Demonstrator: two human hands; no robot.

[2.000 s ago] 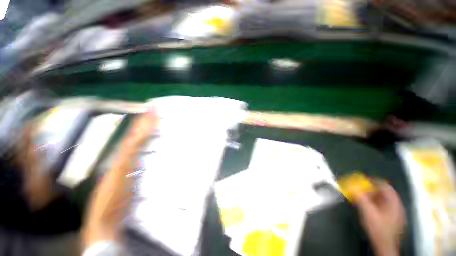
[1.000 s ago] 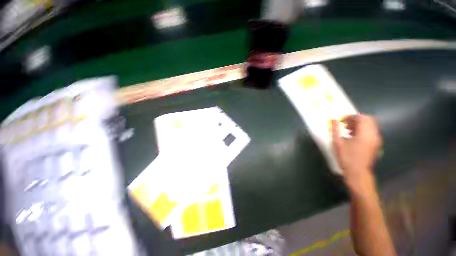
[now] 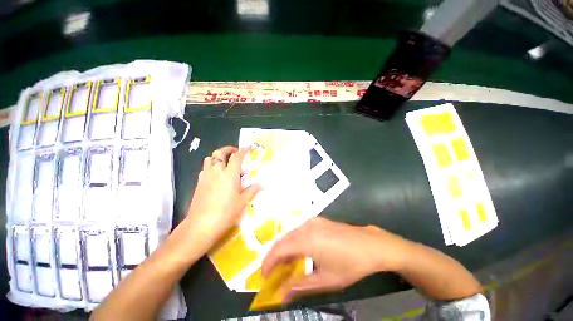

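Note:
Overlapping white sticker sheets (image 3: 290, 164) with yellow pieces lie on the dark green mat in front of me. My left hand (image 3: 220, 188) rests on their left part, fingertips near the upper left; whether it grips anything is hidden. My right hand (image 3: 320, 254) is at the lower edge of the sheets and holds a yellow adhesive piece (image 3: 274, 287) between thumb and fingers. A large whitish tray (image 3: 164, 207) at left holds rows of phone frames; the frames in the top row (image 3: 102, 97) have yellow borders around their openings.
A stack of white sheets with separate yellow pieces (image 3: 462, 182) lies at right. A dark block with reddish marks (image 3: 402, 78) on a pale arm stands at the upper right. Printed tape (image 3: 276, 92) runs along the bench edge before the green belt. A small white scrap (image 3: 195, 144) lies beside the tray.
The view has shifted. My right hand has moved from the right-hand sheet stack to the central sheets and now holds a yellow piece. My left hand has come onto the central sheets.

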